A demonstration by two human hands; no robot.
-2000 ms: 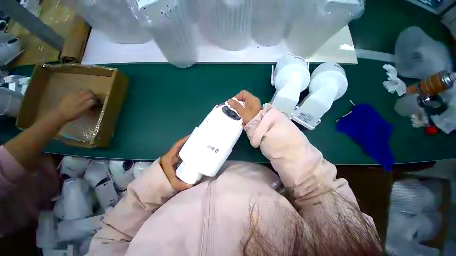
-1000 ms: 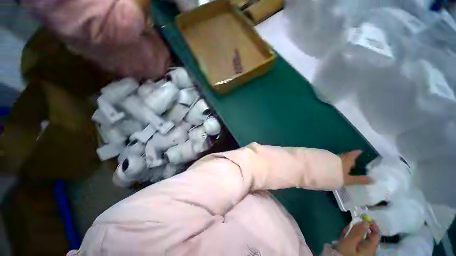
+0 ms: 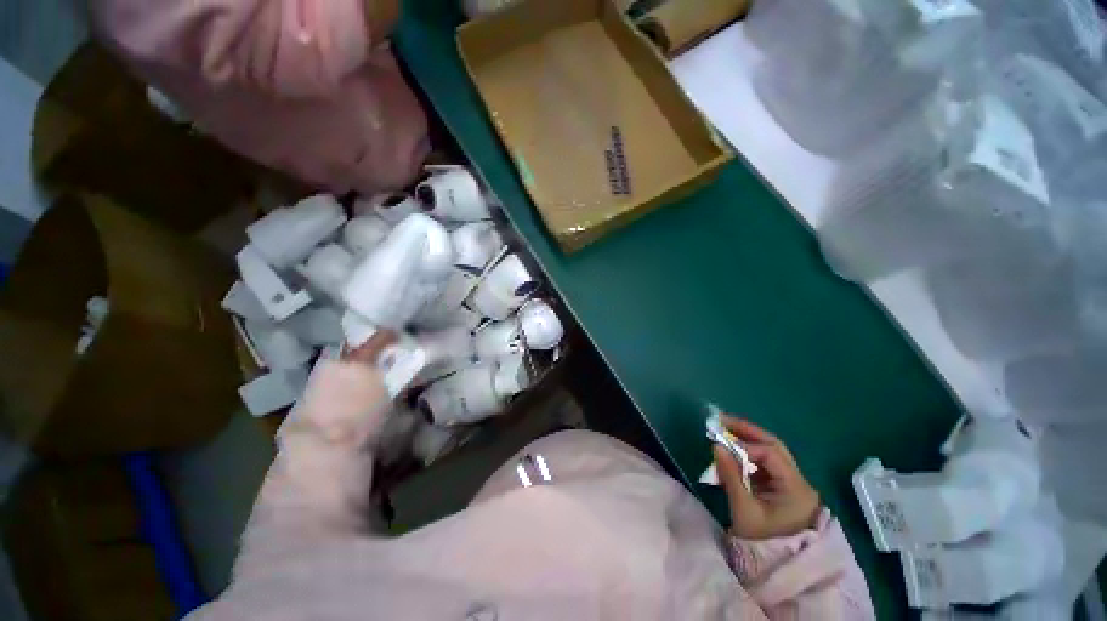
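My left hand [image 3: 372, 348] is over the heap of white security cameras at the left, partly hidden by its sleeve. Its fingers are closed at the lower end of a white security camera [image 3: 398, 269] that lies over the others. My right hand [image 3: 767, 483] is above the green bench mat, with a small crumpled white wipe [image 3: 732, 451] pinched between thumb and fingers. Two white cameras lie side by side at the lower right; the label end of one [image 3: 901, 505] faces my right hand.
An open carton tray [image 3: 552, 200] with a dark strip inside sits on the bench's far side. Clear bubble bags [image 3: 904, 170] stand along the white board at the right. Another person's pink sleeve [image 3: 273, 49] is at top left. Large brown round containers [image 3: 121, 328] stand at the left.
My left hand has moved from the cameras on the bench to the camera heap and taken hold of one. My right hand has moved back from those cameras with the wipe.
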